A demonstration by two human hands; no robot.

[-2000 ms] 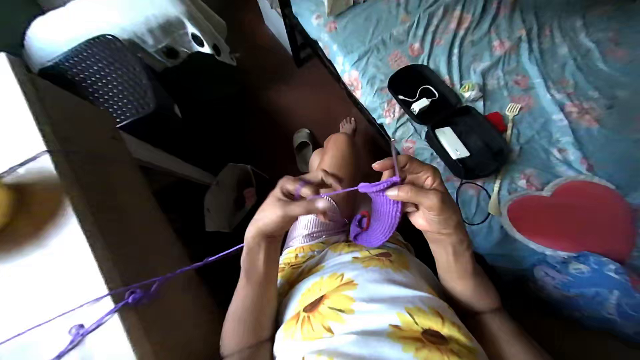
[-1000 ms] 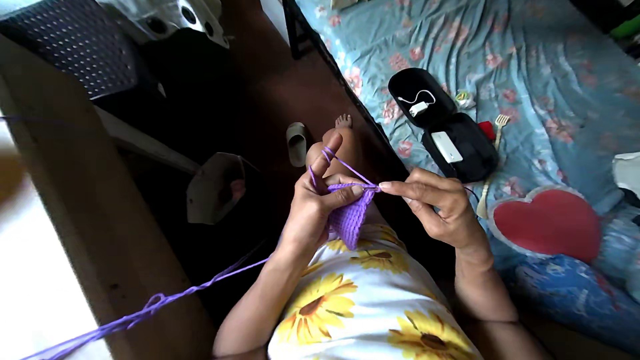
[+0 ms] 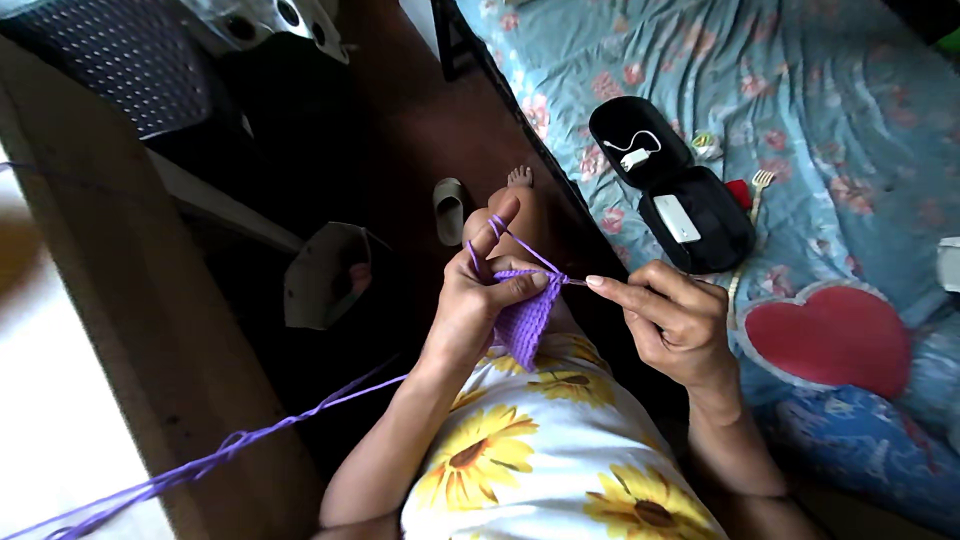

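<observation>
My left hand (image 3: pixel 480 289) pinches a purple crocheted piece (image 3: pixel 525 322) near its upper edge, with its index finger raised and purple yarn (image 3: pixel 529 246) looped around that finger. From the finger the strand runs down to the piece's upper right corner. A thin crochet hook (image 3: pixel 576 282) meets the yarn at that corner; its far end goes into my right hand (image 3: pixel 675 315), whose fingers are closed on it. Most of the hook is hidden by the fingers. More purple yarn (image 3: pixel 240 442), partly tangled, stretches from the lower left to behind my left forearm.
On the right, a bed with a floral sheet (image 3: pixel 817 45) holds an open black case (image 3: pixel 712 217), a fork-shaped wooden tool (image 3: pixel 761 180) and a red heart-shaped mat (image 3: pixel 832 334). A wooden table edge (image 3: pixel 150 300) and a woven plastic basket (image 3: pixel 120 60) are at left. A slipper (image 3: pixel 450 211) lies on the floor.
Two seconds ago my left hand was lower, away from the crocheted piece, which my right hand held. Now my left hand holds the piece, with yarn around its raised finger.
</observation>
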